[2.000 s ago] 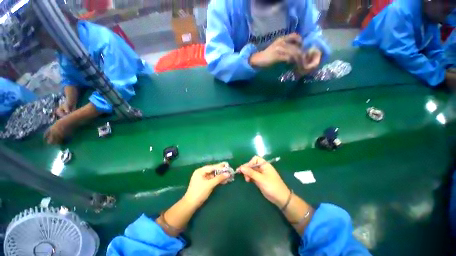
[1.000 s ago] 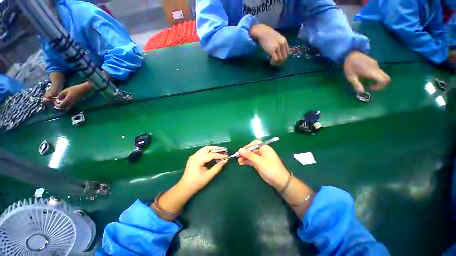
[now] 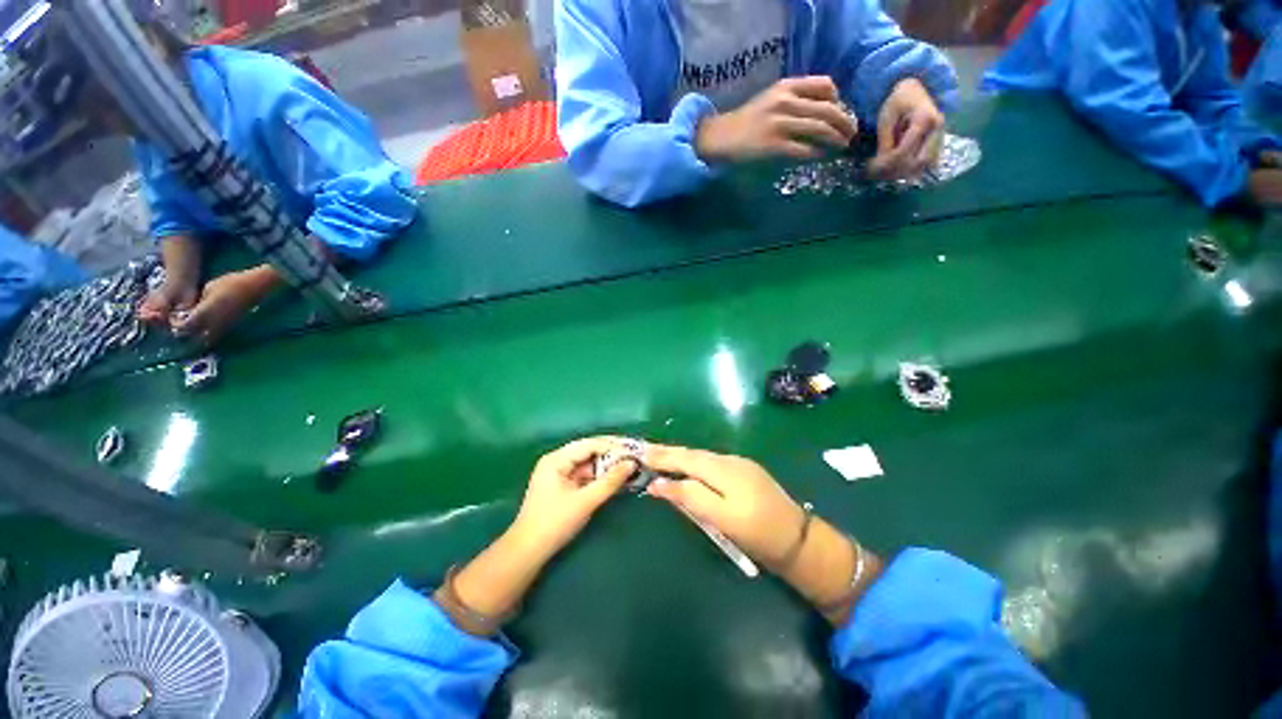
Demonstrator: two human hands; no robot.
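My left hand (image 3: 565,492) holds a small silvery-white module (image 3: 620,455) in its fingertips, low in the middle. My right hand (image 3: 738,502) has its fingertips against the same module. A slim white-silver tool (image 3: 724,544) is held in my right hand and points down and to the right from under the fingers. The fingers hide much of the module. A flat white piece (image 3: 853,461) lies on the green surface right of my hands.
A white-framed module with a dark centre (image 3: 924,385) and black parts (image 3: 800,377) lie on the green belt (image 3: 562,351). Another black part (image 3: 352,447) lies left. A fan (image 3: 134,657) stands lower left, near a metal post (image 3: 211,169). Co-workers in blue smocks sit opposite.
The tool has swung from pointing up-right to pointing down-right. My right fingers have come onto the module. Modules and black parts on the belt have shifted left. The opposite co-worker's hand has withdrawn from the belt.
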